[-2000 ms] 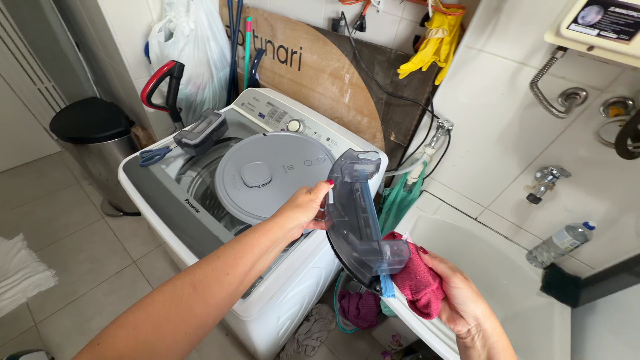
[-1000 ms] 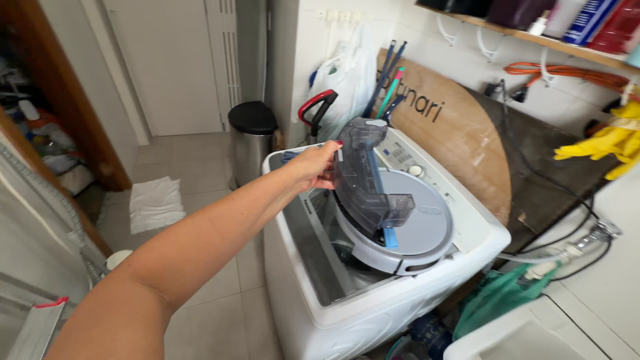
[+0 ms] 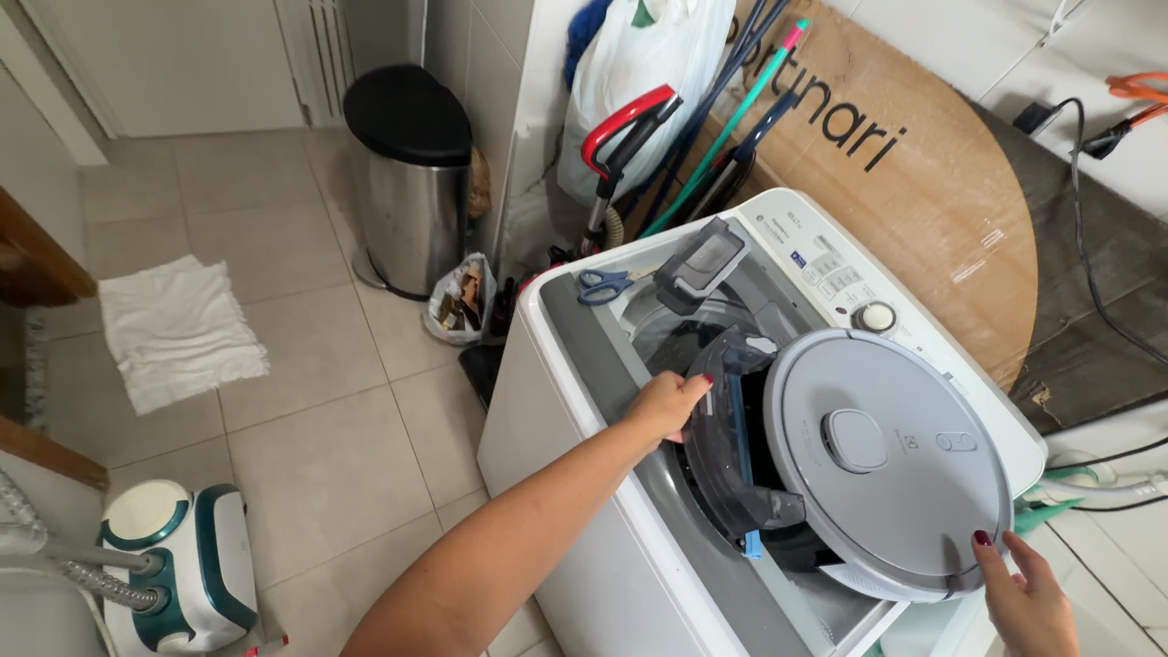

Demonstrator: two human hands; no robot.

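My left hand (image 3: 671, 406) grips the outer side of a dark translucent plastic tank (image 3: 730, 438) with a blue strip, close against the open side of a round grey robot vacuum (image 3: 899, 465). The vacuum lies on the glass lid of a white top-load washing machine (image 3: 570, 511). At the vacuum's lower right edge is my right hand (image 3: 1029, 589), thumb and fingers apart at the rim; whether it presses on it I cannot tell. A small dark plastic bin (image 3: 701, 265) and blue-handled scissors (image 3: 604, 286) lie at the back left of the machine.
Behind the machine lean a cardboard sheet (image 3: 949, 201), several poles and a red-handled stick (image 3: 630, 128). A pedal bin (image 3: 415, 210), a small bag of waste (image 3: 461, 301), a white cloth (image 3: 178, 328) and a white and green canister vacuum cleaner (image 3: 182, 566) stand or lie on the tiled floor.
The tank, earlier held up over the machine, is now down beside the robot vacuum's side. My right hand, holding a dark pink cloth two seconds ago, is now without it at the vacuum's rim.
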